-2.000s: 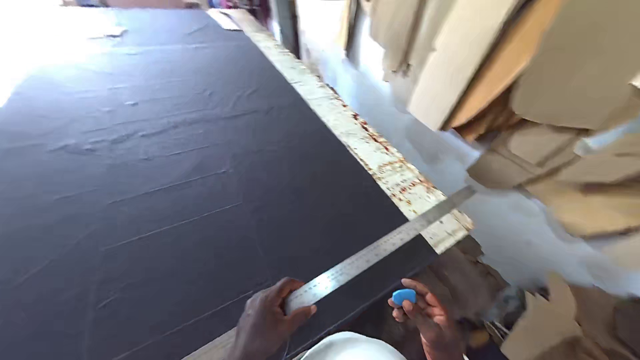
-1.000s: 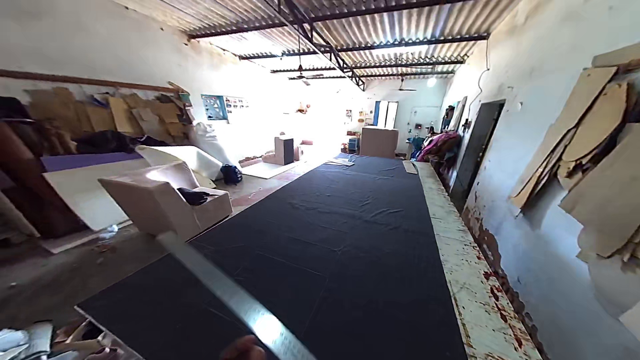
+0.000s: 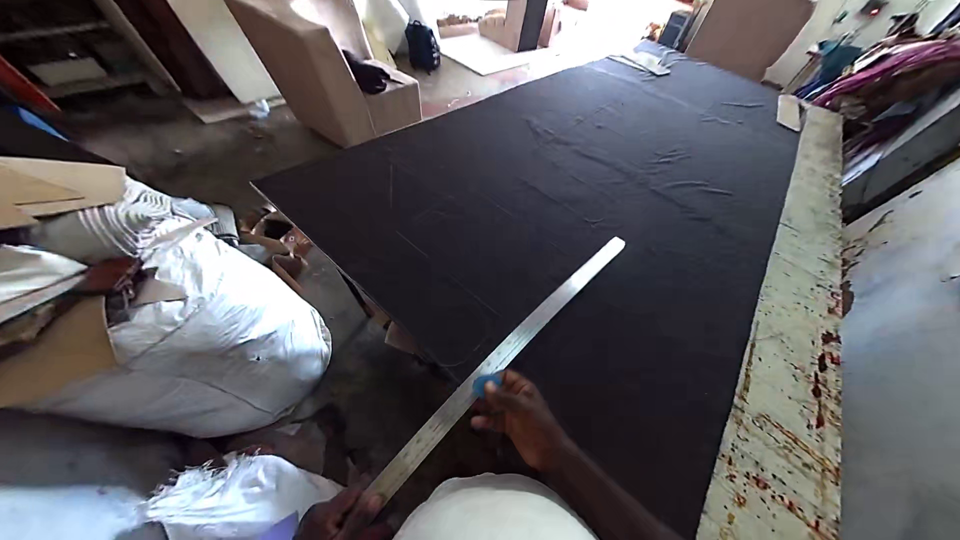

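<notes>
My left hand (image 3: 341,514), at the bottom edge, grips the near end of a long metal ruler (image 3: 532,322). The ruler slants up and to the right, its far end over black fabric (image 3: 637,195) spread on a large table. Between thumb and fingers my right hand (image 3: 521,416) holds a small blue piece (image 3: 486,385), which looks like tailor's chalk, right at the ruler's middle. Thin pale lines mark the fabric left of the ruler. Whether the ruler's far end touches the fabric I cannot tell.
White stuffed sacks (image 3: 225,337) and cardboard pieces (image 3: 60,184) lie left of the table. Beyond its far left edge stands a tan upholstered seat (image 3: 322,75). A worn pale strip of tabletop (image 3: 787,360) runs along the right, near the wall. Cloth is heaped at the far right.
The view has swung widely. The ruler, which crossed the pale strip at the table's edge two seconds ago, now lies across the view near the fabric's near left edge. Both hands keep their holds.
</notes>
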